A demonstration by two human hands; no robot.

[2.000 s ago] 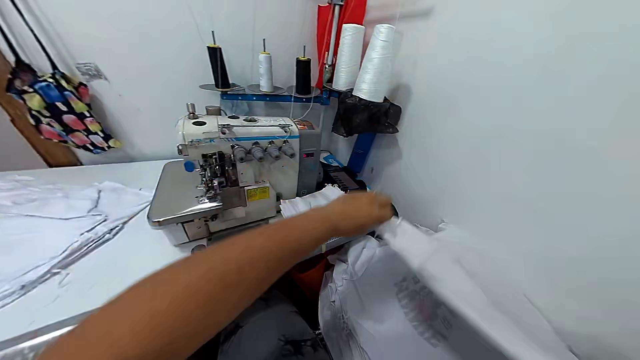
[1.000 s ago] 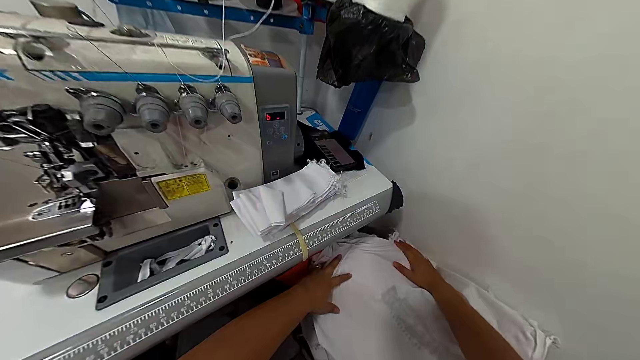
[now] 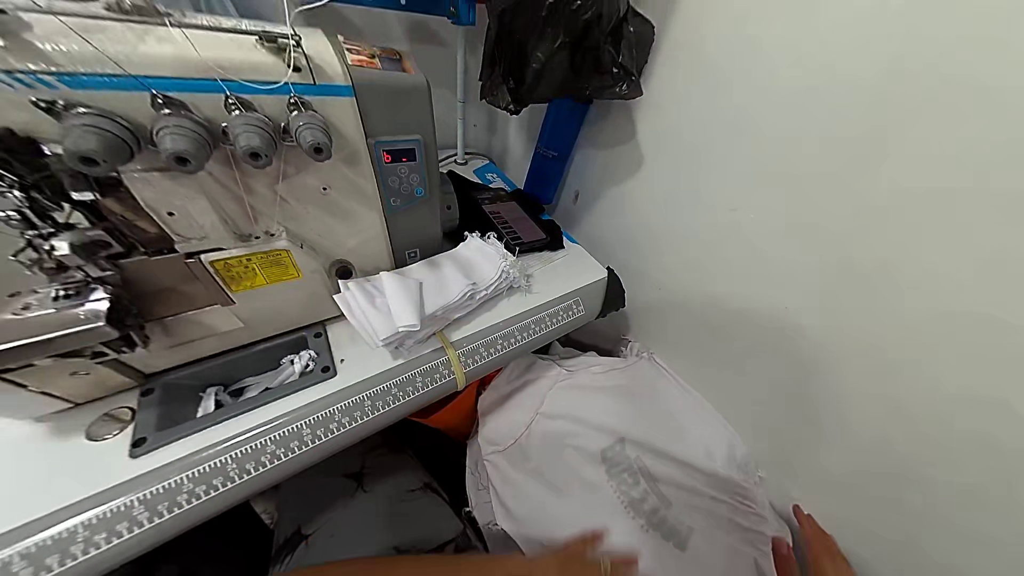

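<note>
White printed fabric (image 3: 592,432) lies in a heap below the table's right end, beside the wall. My left hand (image 3: 588,556), blurred, is over its lower part near the bottom edge; whether it grips the cloth cannot be told. At the heap's lower right edge is my right hand (image 3: 808,548), cut off by the frame, with its fingers pointing up. Above them, a folded stack of white cloth strips (image 3: 432,288) rests on the table next to the overlock sewing machine (image 3: 240,192).
The table edge with its ruler tape (image 3: 304,436) and a yellow band (image 3: 452,360) runs diagonally. A grey tray (image 3: 232,392) holds scraps. A phone-like device (image 3: 516,220) lies behind the strips. A black plastic bag (image 3: 568,52) hangs by the wall (image 3: 840,240).
Both hands have moved down over the white fabric since one second ago. Two seconds ago, one hand held white cloth raised beside the table. The view has moved much closer to the machine.
</note>
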